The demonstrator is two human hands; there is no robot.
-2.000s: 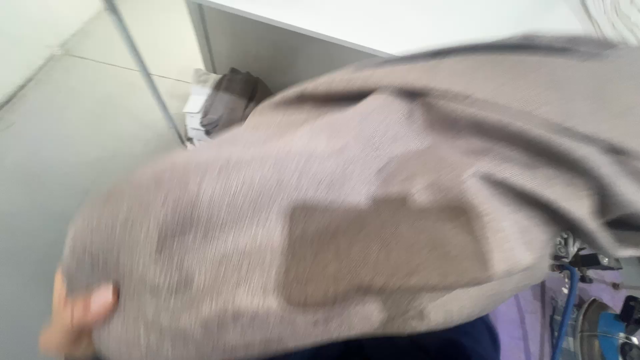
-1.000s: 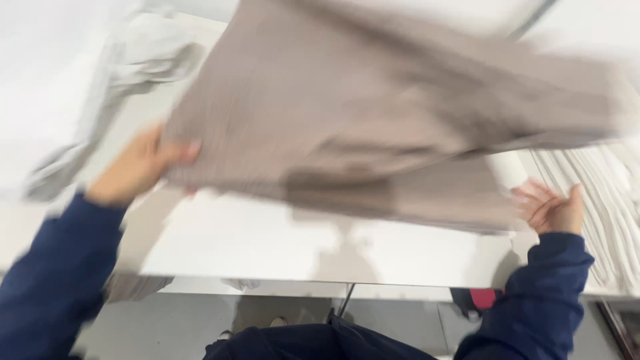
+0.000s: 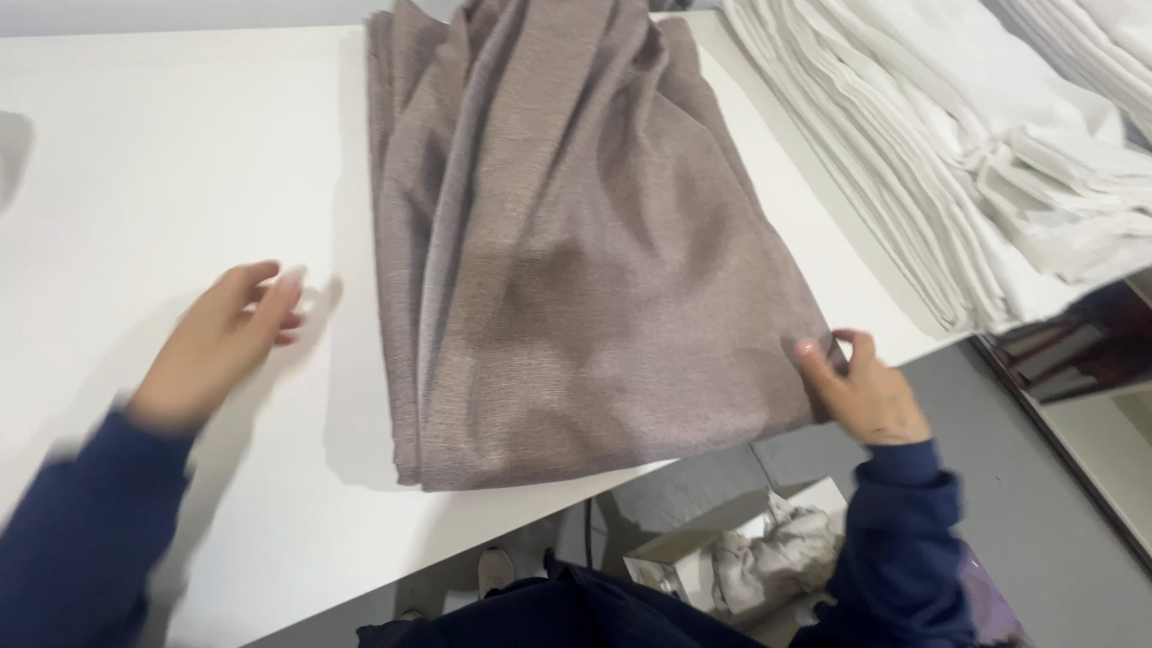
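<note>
A folded length of taupe fabric [image 3: 585, 297] lies on the white table [image 3: 180, 90], its pleats gathered toward the far side and its near right corner jutting past the table's edge. My right hand [image 3: 864, 382] grips that corner, thumb on top and fingers beneath it. My left hand [image 3: 225, 337] is over the tabletop, left of the fabric and apart from it; its fingers are loosely curled and hold nothing.
Stacks of folded white fabric [image 3: 900, 162] lie at the right of the table. Below the near edge, a white box [image 3: 688, 549] stands on the floor with crumpled light cloth [image 3: 778, 549] at it. A dark-edged shelf unit is at the lower right.
The taupe fabric, held up in the air before, now lies on the table. My left hand has let go of it. The view has moved a lot.
</note>
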